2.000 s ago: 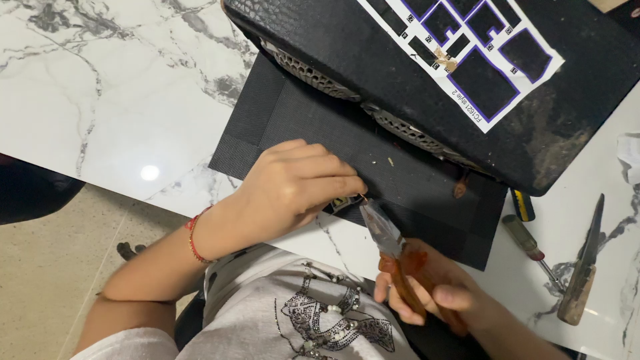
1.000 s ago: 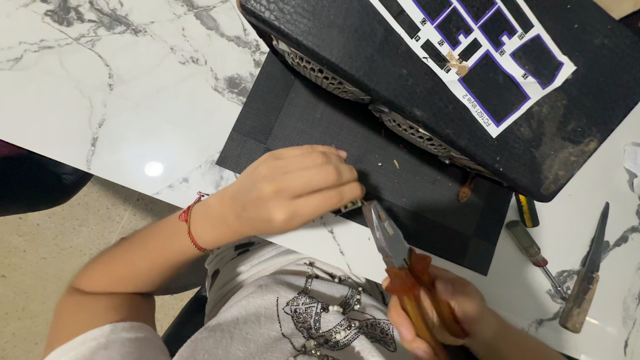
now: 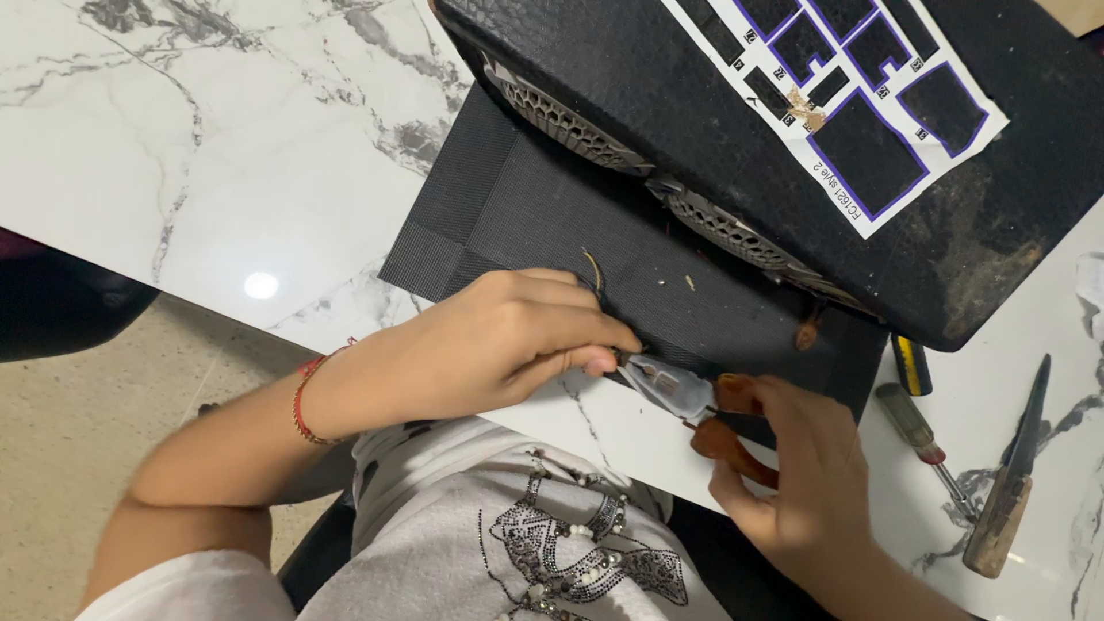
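Observation:
My left hand [image 3: 526, 336] pinches a small dark part between thumb and fingertips, near the front edge of a black woven placemat [image 3: 526, 198]. Most of that part is hidden by my fingers. My right hand [image 3: 802, 466] grips pliers [image 3: 673, 385] with orange-brown handles; their metal jaws meet the small part at my left fingertips. A thin yellowish wire [image 3: 592, 272] curves up beside my left fingers. Small scraps lie on the placemat behind my hands.
A large black textured case with metal grilles [image 3: 733, 233] rests across the back, a printed white sheet [image 3: 871, 220] on top. To the right on the marble-patterned table [image 3: 285, 155] lie a screwdriver [image 3: 927, 448], a knife with a worn wooden handle [image 3: 1000, 517] and a yellow-black object [image 3: 912, 364].
The pliers have moved up to my left fingertips and turned, and their handles are spread wider. The thin wire by my left hand now shows.

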